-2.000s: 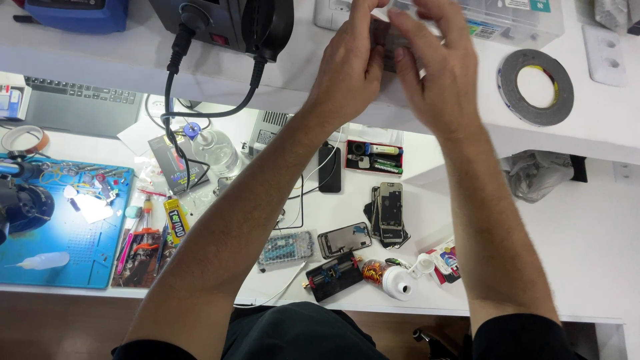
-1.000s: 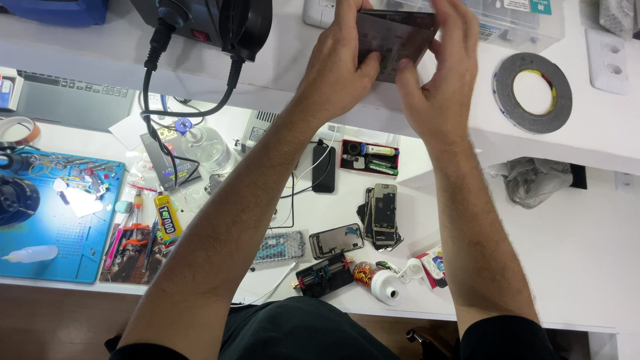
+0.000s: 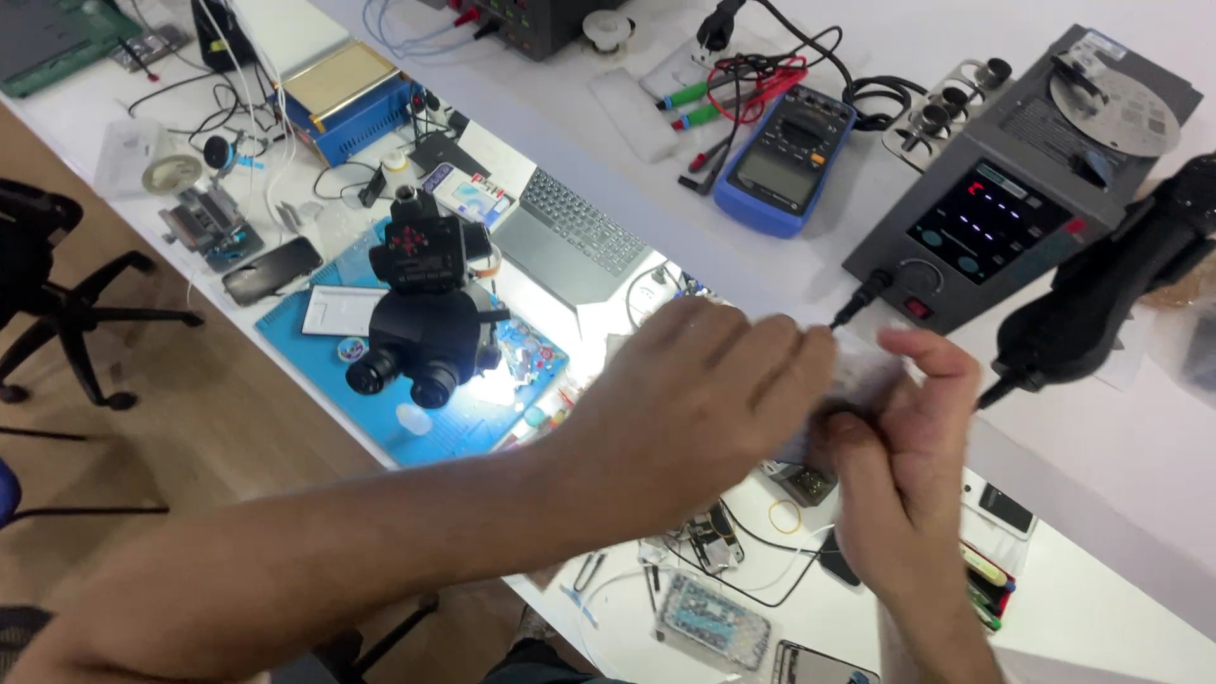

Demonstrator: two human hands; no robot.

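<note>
A thin flat rectangular piece, greyish and blurred, [image 3: 860, 375] is between my two hands near the shelf edge. My left hand [image 3: 712, 408] lies over its left side with the fingers bent and their tips hidden. My right hand [image 3: 907, 456] grips it from the right, thumb against its lower part and index finger raised and curled. The hot-air station [image 3: 997, 209] stands just beyond my hands, with its black handpiece [image 3: 1092, 285] to the right of them. A blue multimeter [image 3: 784, 166] lies farther back on the shelf.
At left, a black microscope [image 3: 427, 332] stands over a blue repair mat [image 3: 313, 370], beside an open laptop [image 3: 570, 237]. Loose cables, a phone [image 3: 273, 271] and a blue-and-gold bench device [image 3: 342, 100] occupy the bench. Below my hands lie a bubble-wrapped item [image 3: 714, 619] and phone parts.
The view has swung far to the left, bringing in the microscope and multimeter. My left hand has come across the flat piece, which stood dark between both hands one second ago.
</note>
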